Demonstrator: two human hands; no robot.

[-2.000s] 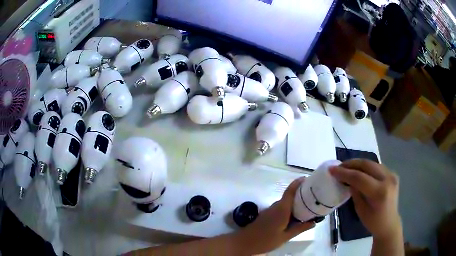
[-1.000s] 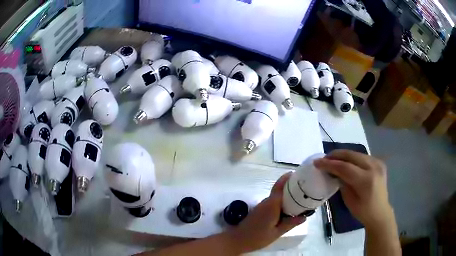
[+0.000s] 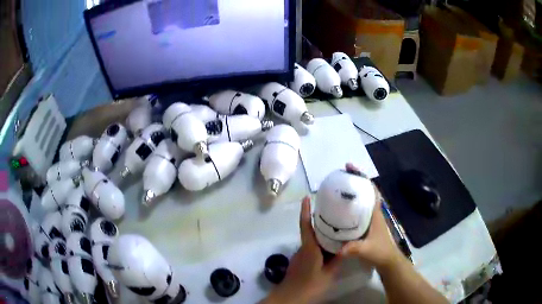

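My left hand (image 3: 309, 261) and my right hand (image 3: 377, 240) hold one white bulb camera (image 3: 343, 208) between them, low at the right of the desk. Its rounded end faces me, with a small dark slot and a curved dark seam. Its screw end is hidden. Another bulb camera (image 3: 139, 267) stands tilted in view at the left end of the test strip. Two black lamp holders, one (image 3: 224, 282) and another (image 3: 277, 268), sit to its right with nothing in them.
Many bulb cameras lie at the left and centre, one (image 3: 279, 157) near a white paper sheet (image 3: 334, 148). A monitor (image 3: 196, 44) stands behind. A mouse (image 3: 419, 191) lies on a black pad (image 3: 416, 222), a pen (image 3: 395, 228) beside it. Cartons (image 3: 451, 53) stand beyond.
My view has turned to the right. The held bulb camera has been turned so its rounded end faces me, and my right hand has moved from its top to its side.
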